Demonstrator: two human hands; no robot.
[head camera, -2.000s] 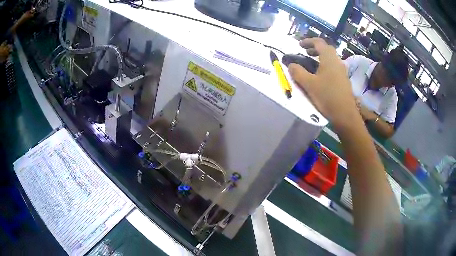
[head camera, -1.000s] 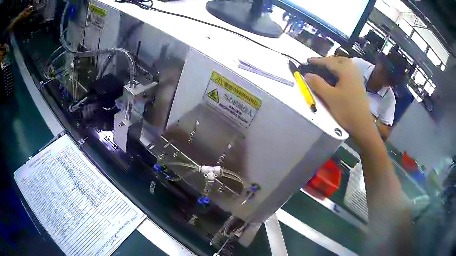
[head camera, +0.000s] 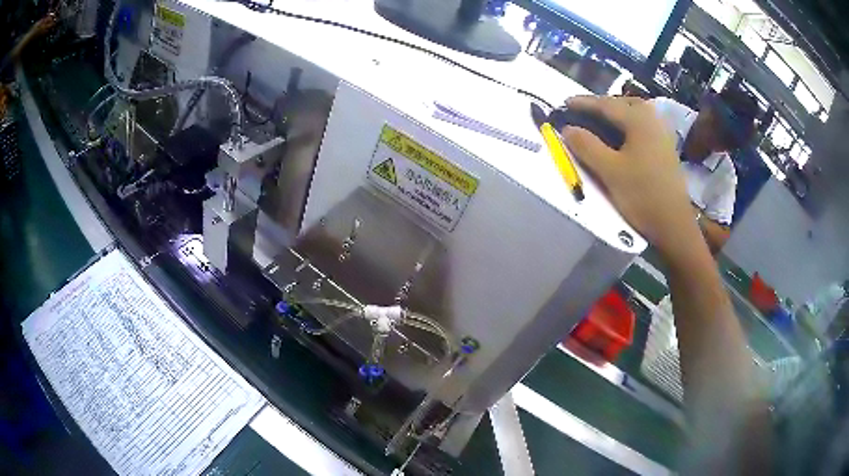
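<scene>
My right hand (head camera: 635, 158) reaches in from the right and rests on a black computer mouse (head camera: 592, 125) on top of the white cabinet (head camera: 503, 186). The palm and fingers partly cover the mouse. A yellow and black marker or cutter (head camera: 562, 161) lies beside the mouse, near the cabinet's edge. My left hand is not in view. The machine head (head camera: 229, 218), a silver-grey block, stands over the dark machine base (head camera: 270, 349), with a bright spot of light beside it.
A record sheet (head camera: 135, 372) lies at the lower left. A monitor (head camera: 610, 23) stands at the top with its cable across the cabinet. White tubing with blue fittings (head camera: 382, 319) is on the cabinet front. A red bin (head camera: 603, 327) and a person (head camera: 712, 167) are at the right.
Over the two seconds the view has shifted slightly. My right hand has settled lower over the mouse, with the fingers less raised than at first. The marker has stayed beside it.
</scene>
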